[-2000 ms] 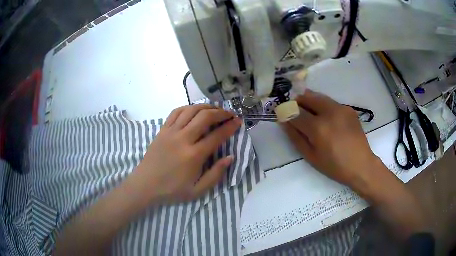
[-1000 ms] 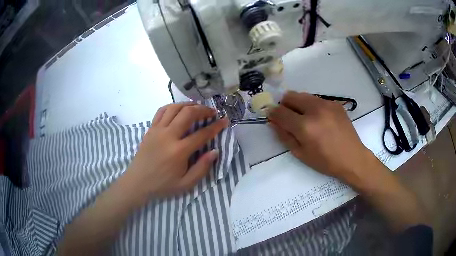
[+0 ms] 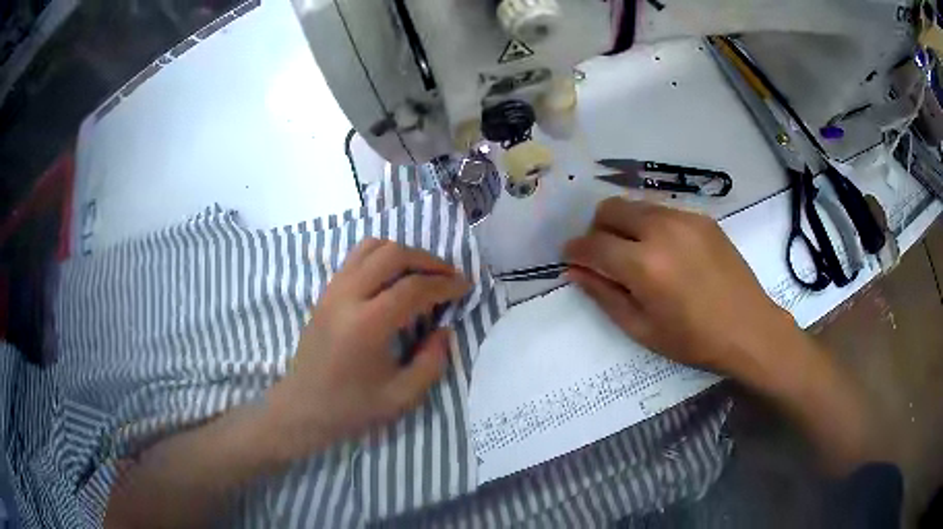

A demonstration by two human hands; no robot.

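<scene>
A grey-blue and white striped fabric panel (image 3: 207,300) covers the left of the table and hangs over the front edge. My left hand (image 3: 377,336) lies on it and pinches a fold of the striped fabric between thumb and fingers. My right hand (image 3: 672,279) holds thin tweezers (image 3: 533,273), their tips pointing left near the fabric's right edge. The fabric's upper corner reaches beside the needle plate area (image 3: 476,191) under the sewing machine head (image 3: 383,72). The needle itself cannot be made out.
Black thread snips (image 3: 662,177) lie flat right of the machine head. Large shears (image 3: 812,186) with black handles lie further right. A printed ruler strip (image 3: 589,398) runs along the front edge. A red-edged bin (image 3: 64,207) stands at far left.
Both hands and the tweezers have moved from near the needle toward the table's front edge. The fabric corner beside the needle plate and the whole snips are now uncovered. The view has shifted.
</scene>
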